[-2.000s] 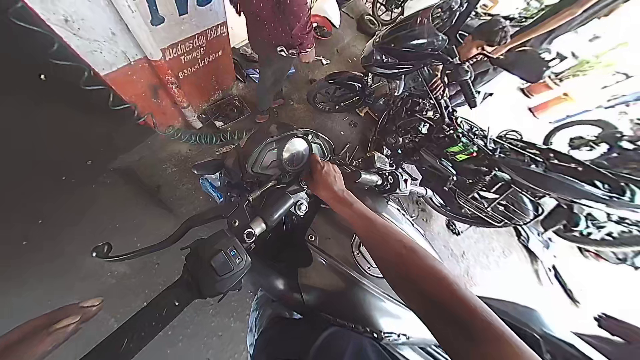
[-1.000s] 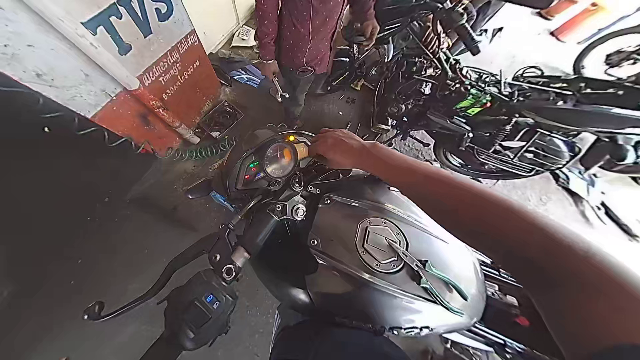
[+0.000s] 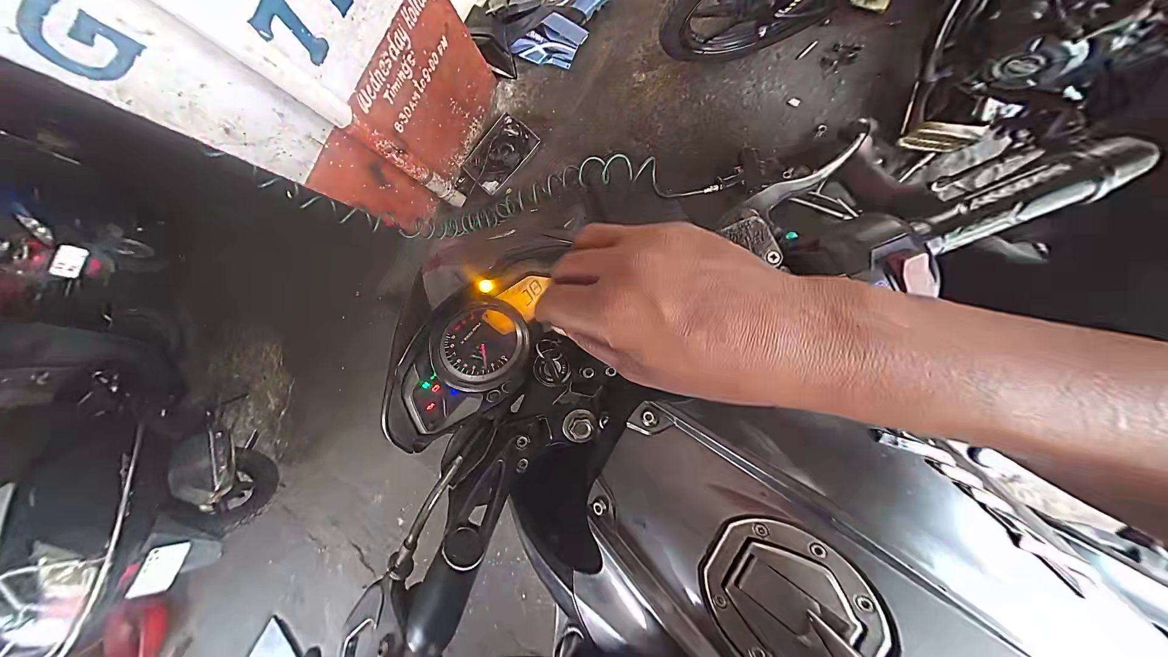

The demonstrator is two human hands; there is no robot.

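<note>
My right hand [image 3: 639, 306] reaches in from the right over the motorcycle's instrument cluster [image 3: 479, 347]. Its fingers are bent against the right end of the amber display [image 3: 522, 299]; whether they pinch anything is hidden. A yellow lamp [image 3: 486, 286] glows above the round dial, and small coloured lamps shine at its lower left. The ignition lock [image 3: 551, 362] lies just below my fingertips. Behind my wrist is the front brake lever [image 3: 817, 178]. The grey fuel tank [image 3: 675, 511] with its filler cap [image 3: 794, 593] fills the lower right. My left hand is out of view.
A green coiled hose [image 3: 511, 208] stretches behind the cluster from the painted wall [image 3: 411, 100]. Motorcycle parts and a wheel [image 3: 730, 27] stand beyond. Other two-wheelers [image 3: 82, 411] are at the left, and a silver exhaust [image 3: 1049, 196] is at the upper right.
The cluster's lamps and amber display are lit; two seconds ago glare covered the dial. My right hand stays at the cluster. The person in the maroon shirt has left the view, which has shifted.
</note>
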